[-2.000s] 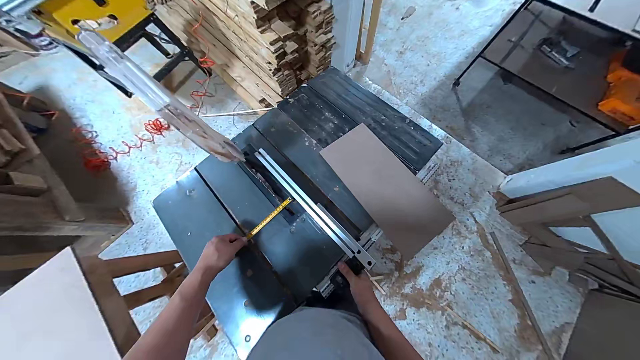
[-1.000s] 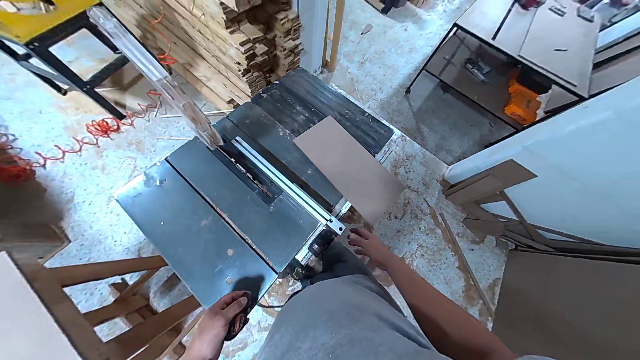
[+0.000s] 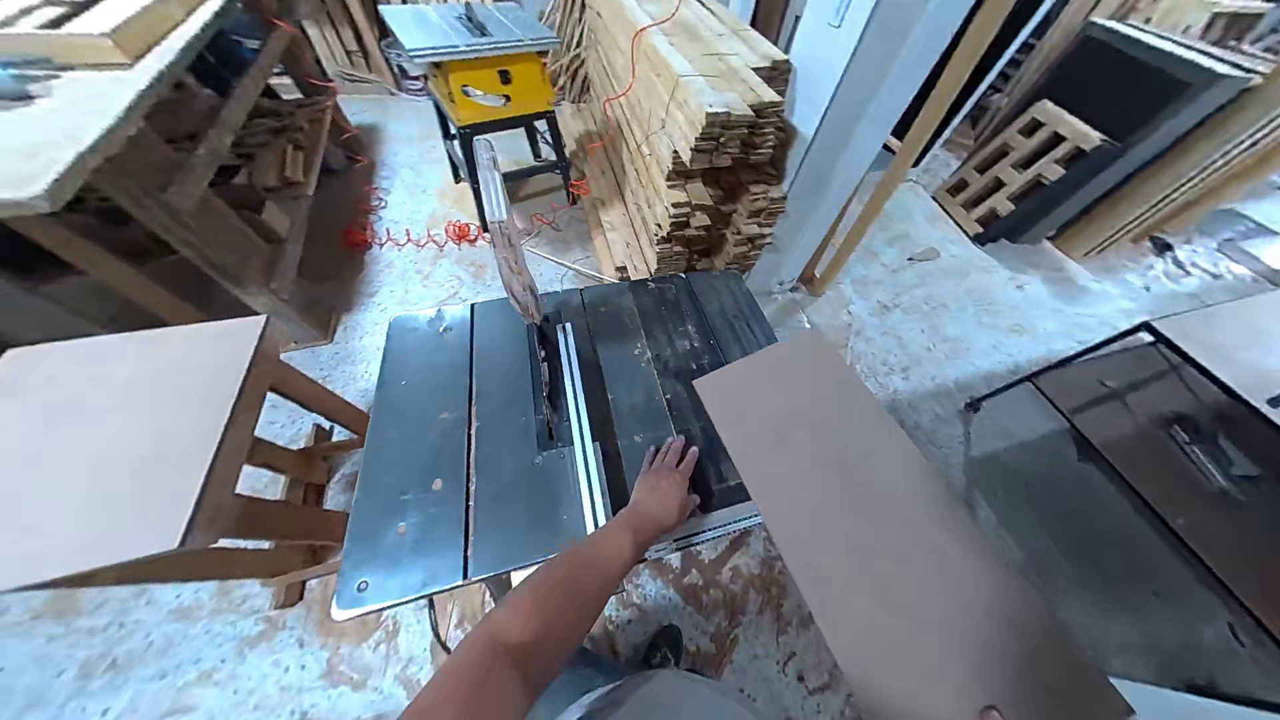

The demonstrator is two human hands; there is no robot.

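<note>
My left hand lies palm down on the dark top of the table saw, right of the metal rip fence, holding nothing. The saw's blade slot and insert are left of the fence, beneath a raised guard arm. A brown sheet-wood panel slants from the saw's right side to the lower right. Only a fingertip of my right hand shows, on the panel's lower edge; the rest is hidden or out of frame.
A pale-topped wooden stand is at the left, below a workbench. Behind are a yellow table saw, stacked boards and a coiled red hose. A dark-framed table stands at the right.
My left hand has moved from the saw's near left edge to right of the fence; the tape measure no longer shows. My right hand has gone to the panel. The view has swung upward.
</note>
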